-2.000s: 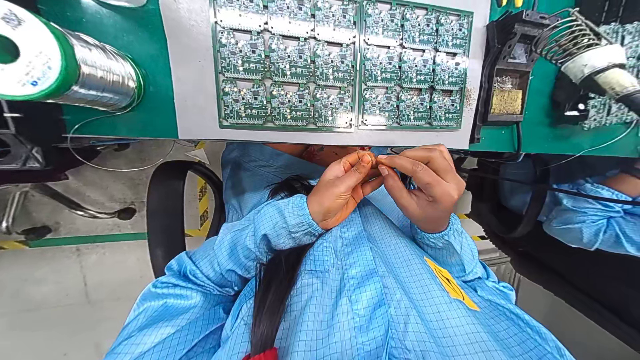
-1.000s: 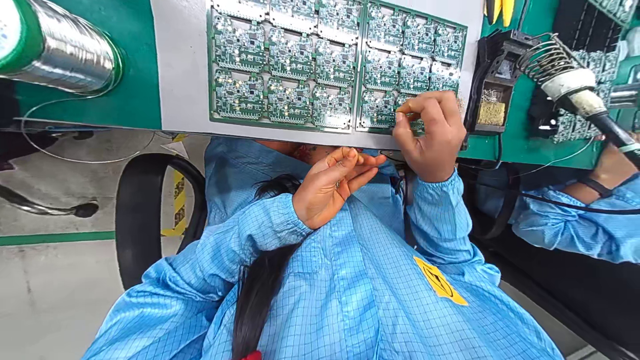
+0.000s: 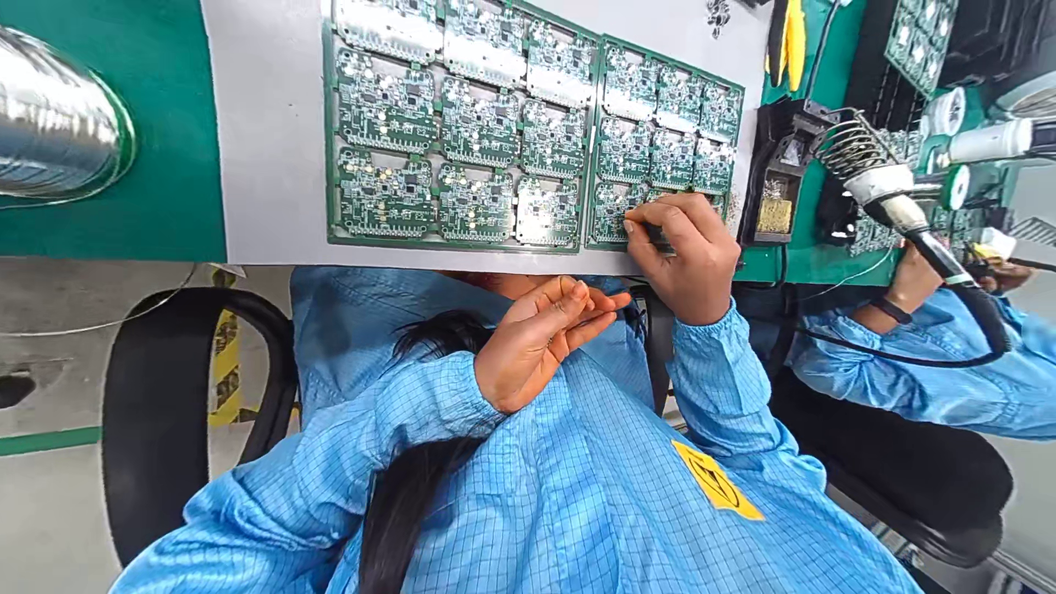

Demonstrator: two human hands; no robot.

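Note:
Two panels of green printed circuit boards lie side by side on a pale sheet, the larger-looking left panel and the right panel. My right hand is over the lower row of the right panel, thumb and forefinger close together at a board; whether a small part is between them cannot be told. In front of the table edge, my left hand is raised palm up, fingers curled and thumb near the fingertips. Anything lying in it is too small to make out.
A solder wire spool lies at the left. Right of the panels are a soldering iron in its coiled holder, a stand with a yellow sponge and yellow-handled pliers. A co-worker's hand is at the far right.
My hands were together in front of the table edge two seconds ago. My right hand has since moved away from the left, onto the right panel. The view has shifted somewhat.

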